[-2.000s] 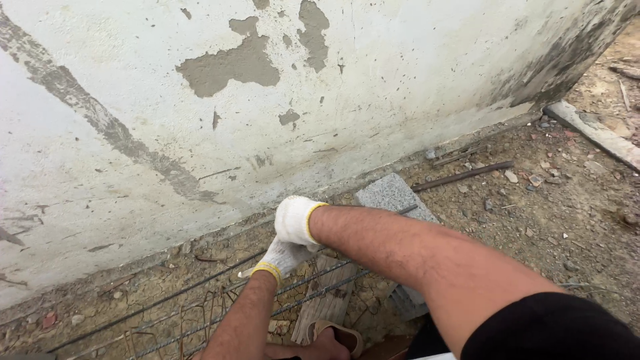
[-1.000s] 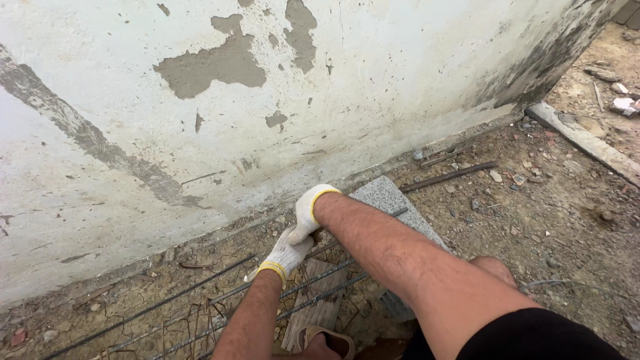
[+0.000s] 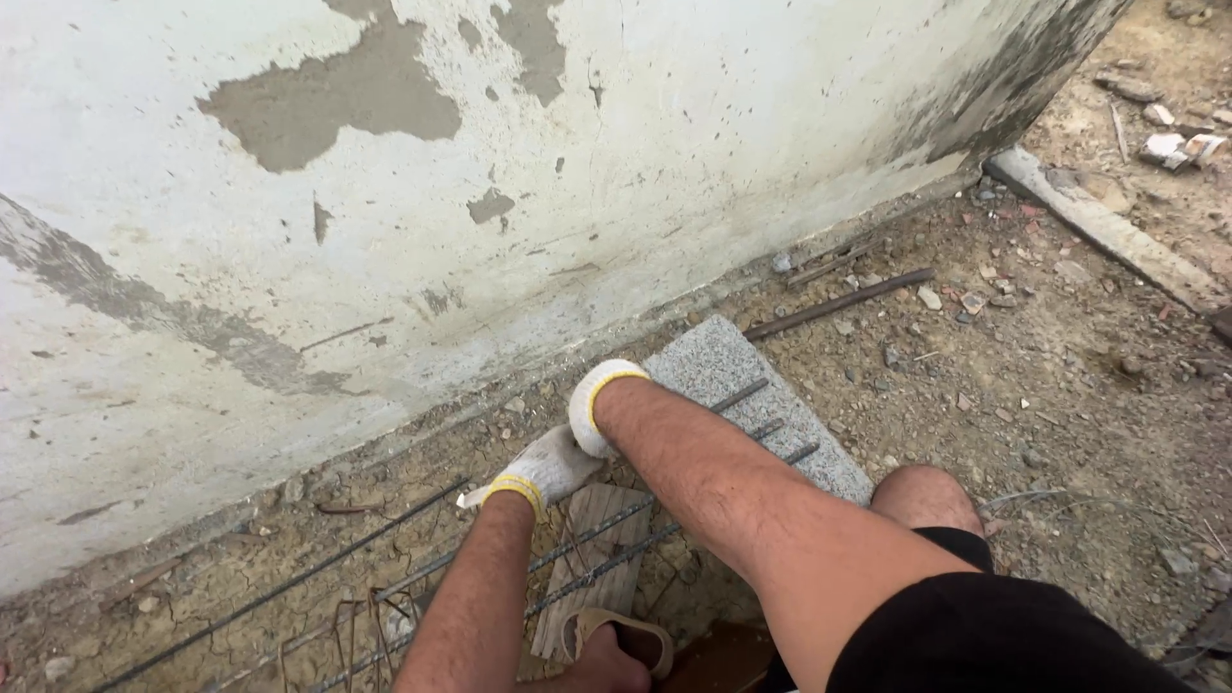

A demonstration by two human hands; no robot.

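Observation:
My left hand [image 3: 551,469], in a white knit glove with a yellow cuff edge, is at the ribbed steel rebars [image 3: 606,525] near the middle of the view. My right hand [image 3: 599,409], gloved alike, meets it from above; the wrist and glove hide its fingers. What either hand grips between them cannot be made out. The rebars run from lower left to the right, and their ends lie over a speckled granite slab [image 3: 717,361]. Bent thin steel pieces [image 3: 361,616] stand around the bars at the lower left.
A peeling plastered wall [image 3: 481,241] rises just beyond the hands. A wooden board [image 3: 602,549] lies under the bars beside a sandaled foot [image 3: 616,654]. A rusty rod [image 3: 842,303] lies right of the slab; a concrete strip [image 3: 1107,226] and rubble [image 3: 1179,149] are farther right.
My hands stay together over the rebars, their pose altered a little. A bare knee has come into sight right of the granite slab.

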